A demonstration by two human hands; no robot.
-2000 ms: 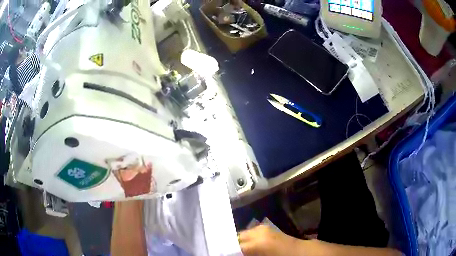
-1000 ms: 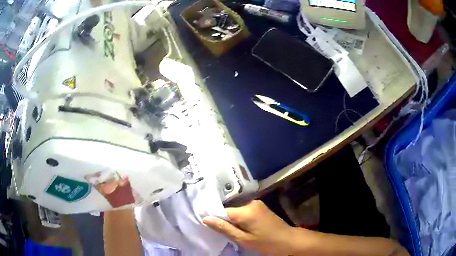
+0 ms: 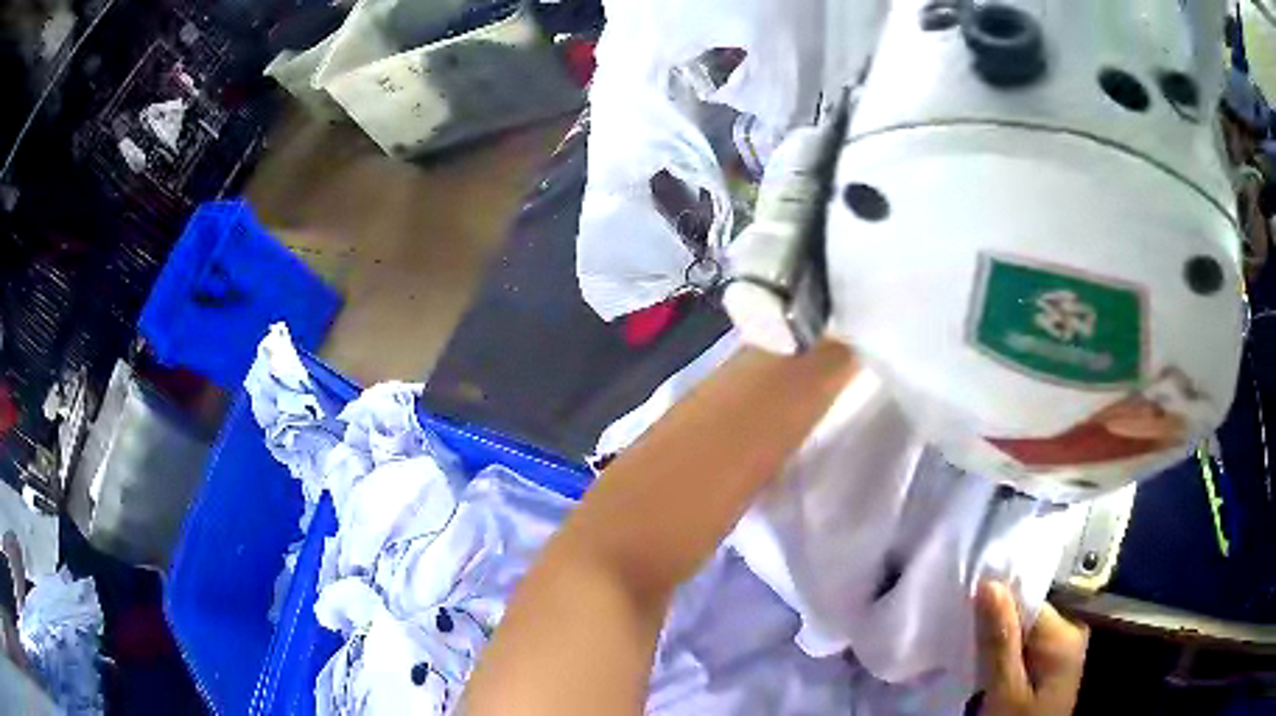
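Note:
The white machine head (image 3: 1036, 280) with a green badge fills the upper right. White cloth (image 3: 854, 532) hangs in folds under and below it. My left forearm reaches up behind the machine head, which hides my left hand. My right hand (image 3: 1033, 650) is at the lower right, below the machine head, with its thumb and fingers closed on the edge of the cloth. The needle area is hidden.
A blue bin (image 3: 231, 546) full of white pieces stands at the lower left. A smaller blue bin (image 3: 231, 287) is on the floor beyond. More white cloth (image 3: 630, 182) hangs left of the machine head. The table edge (image 3: 1175, 623) is at the right.
The view has swung left, so the machine head is now at the right and the phone and snips are out of view. My right hand still holds the cloth edge.

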